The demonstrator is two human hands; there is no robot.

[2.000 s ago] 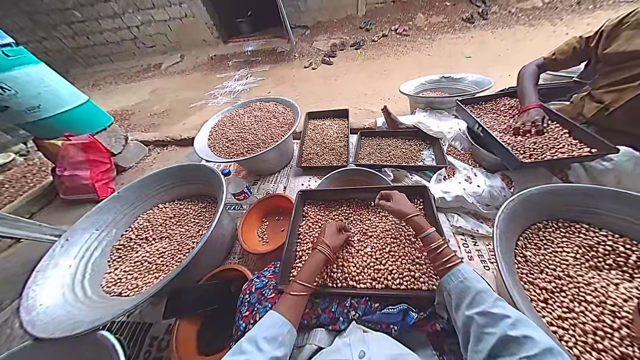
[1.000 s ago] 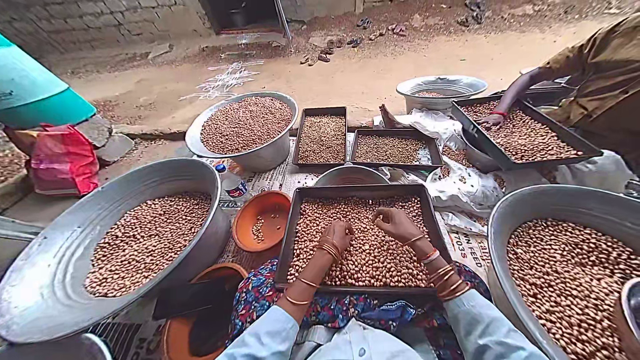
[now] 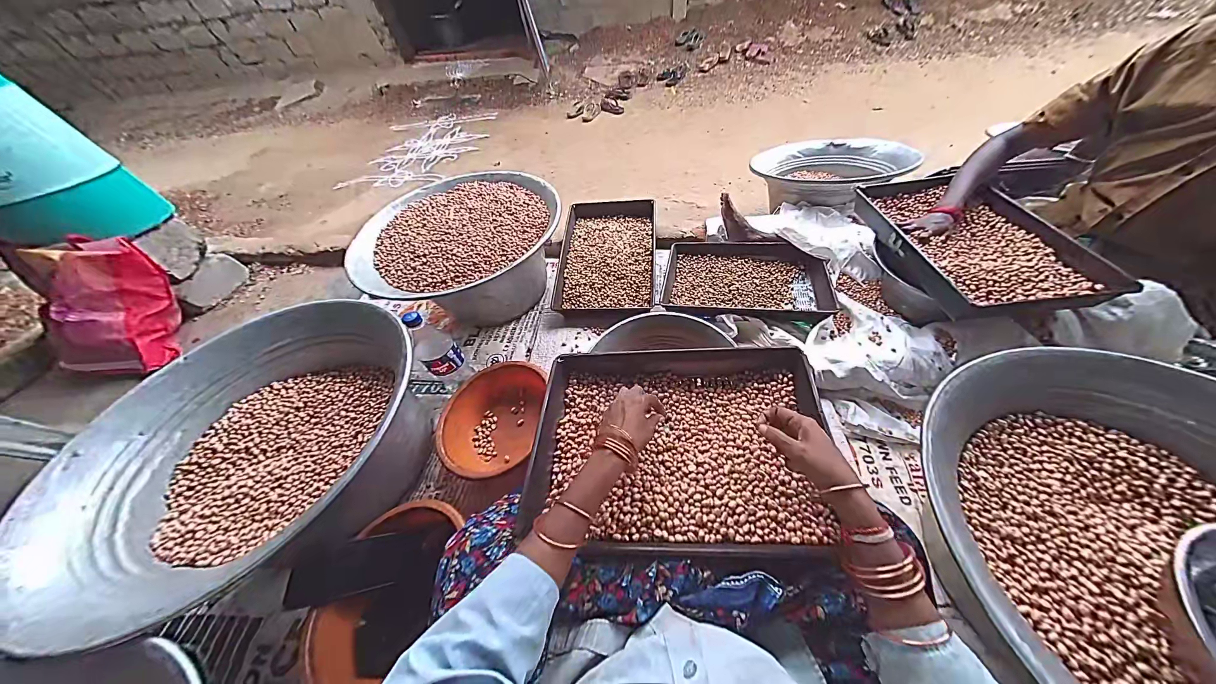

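Note:
A dark rectangular tray (image 3: pixel 679 549) full of reddish-brown nuts or seeds (image 3: pixel 703 475) rests on my lap. Over its upper left part is my left hand (image 3: pixel 632 418), fingers curled close to the nuts; whether it pinches one is too small to tell. My right hand (image 3: pixel 798 445) hovers at the tray's right side with thumb and forefinger near each other, and what lies between them cannot be made out. Bangles circle both wrists. Left of the tray stands an orange bowl (image 3: pixel 456 432) with a few nuts in it.
Large metal basins of nuts stand at left (image 3: pixel 57 532), back left (image 3: pixel 513 285) and right (image 3: pixel 950 399). Two smaller trays (image 3: pixel 608 310) (image 3: pixel 750 249) lie ahead, near a plastic bottle (image 3: pixel 439 351). At right, a co-worker's hand (image 3: pixel 931 223) touches nuts in another tray (image 3: pixel 1021 302).
My hands have moved apart over the tray, the right one shifting toward its right side. The co-worker's hand has moved left over the other tray since the first frame.

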